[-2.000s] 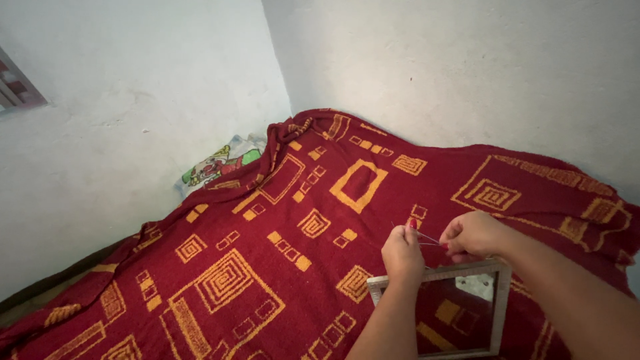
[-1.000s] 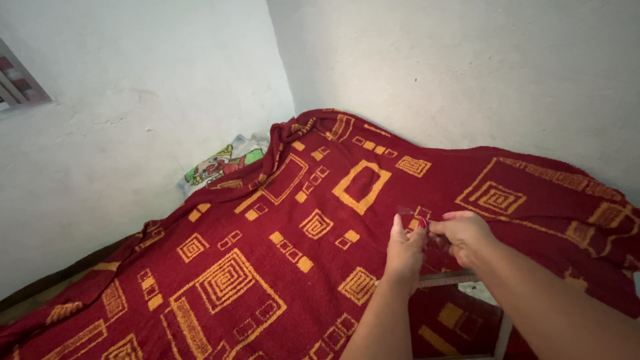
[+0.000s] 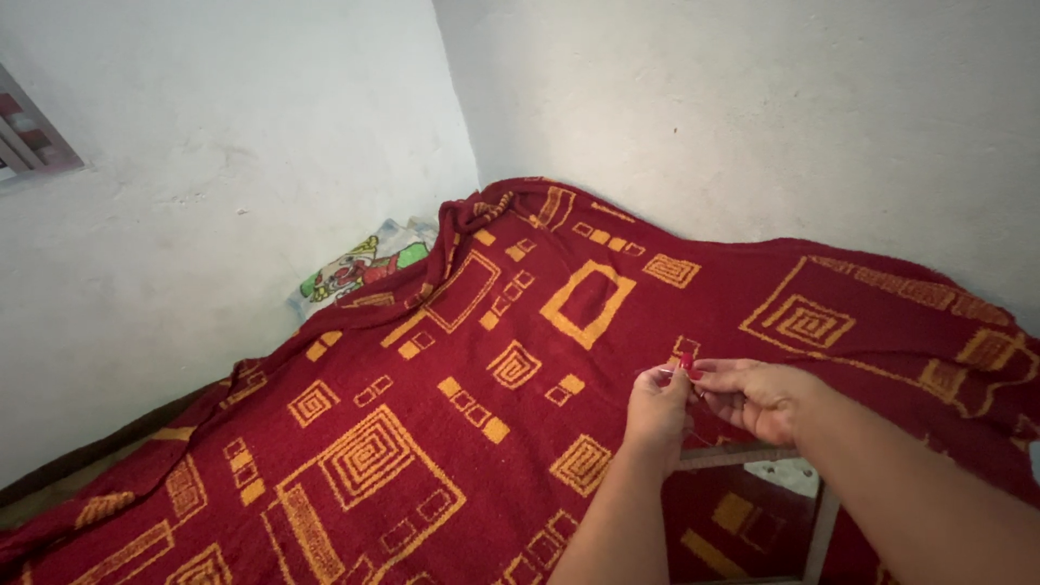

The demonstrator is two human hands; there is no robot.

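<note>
My left hand (image 3: 656,410) and my right hand (image 3: 751,398) meet above a red blanket (image 3: 520,313) with yellow geometric patterns. Red-painted nails show where the fingertips come together. Both hands pinch a thin, pale thread (image 3: 668,371), whose short stretch shows over the left fingertips; a fine strand hangs below between the hands. What else lies between the fingertips is too small to tell. Just under the hands, a framed mirror (image 3: 822,532) lies on the blanket and reflects its pattern; my forearms cover part of its frame.
Pale plastered walls (image 3: 731,114) meet in a corner behind the bed. A cloth with a printed cartoon figure (image 3: 349,272) sticks out from beneath the blanket's far left edge. At the upper left is a small wall opening or frame (image 3: 28,134), cut by the view's edge.
Two seconds ago the fingertips were apart with thread stretched between them; now they are together. The right hand has moved left toward the left hand.
</note>
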